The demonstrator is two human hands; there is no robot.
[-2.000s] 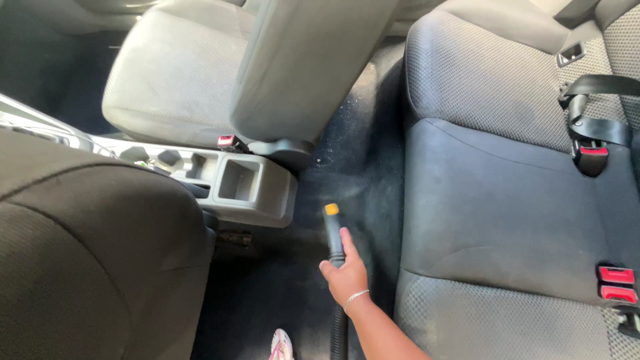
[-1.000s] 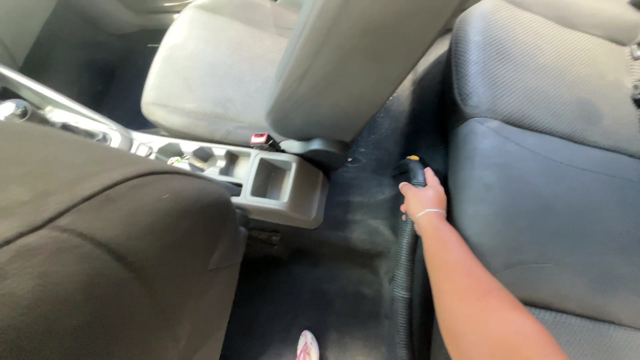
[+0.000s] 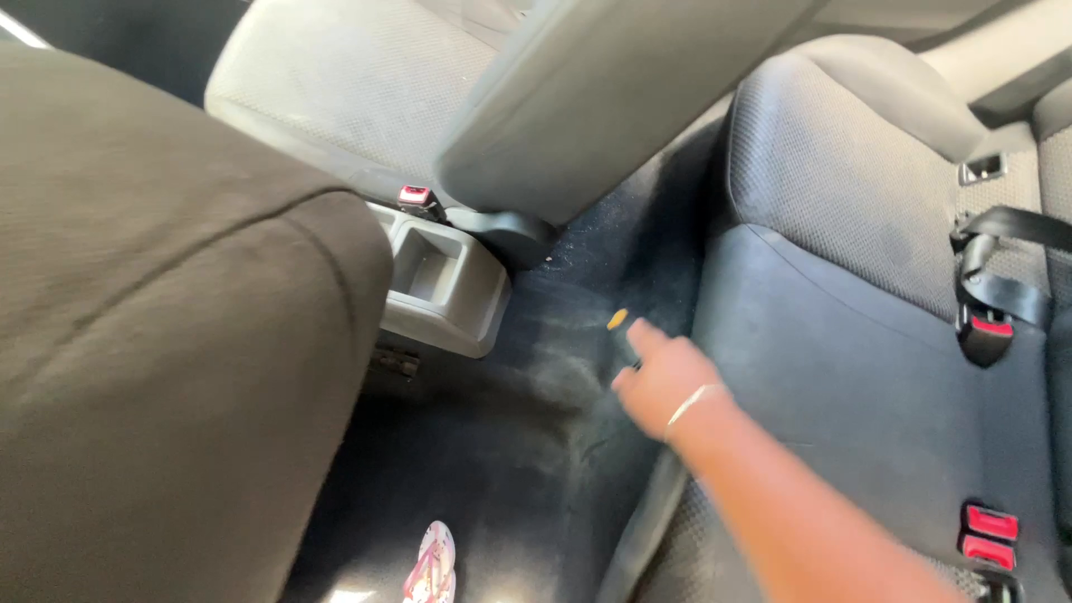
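My right hand, with a thin bracelet at the wrist, reaches in from the lower right over the dark floor between the front seats and the rear bench. Its fingers are curled round a dark vacuum hose handle, which is blurred and mostly hidden against the floor. The handle's orange-yellow part shows just beyond my fingertips. Pale specks and dusty marks lie on the dark car floor. My left hand is out of view.
The rear bench seat borders the hand on the right, with seat-belt buckles on it. A front seatback fills the left. The centre console and another front seatback stand ahead. A patterned flip-flop is below.
The black ribbed hose below my right hand, plain in both earlier frames, is hard to make out now. The hand is still over the floor beside the rear bench. The view has shifted.
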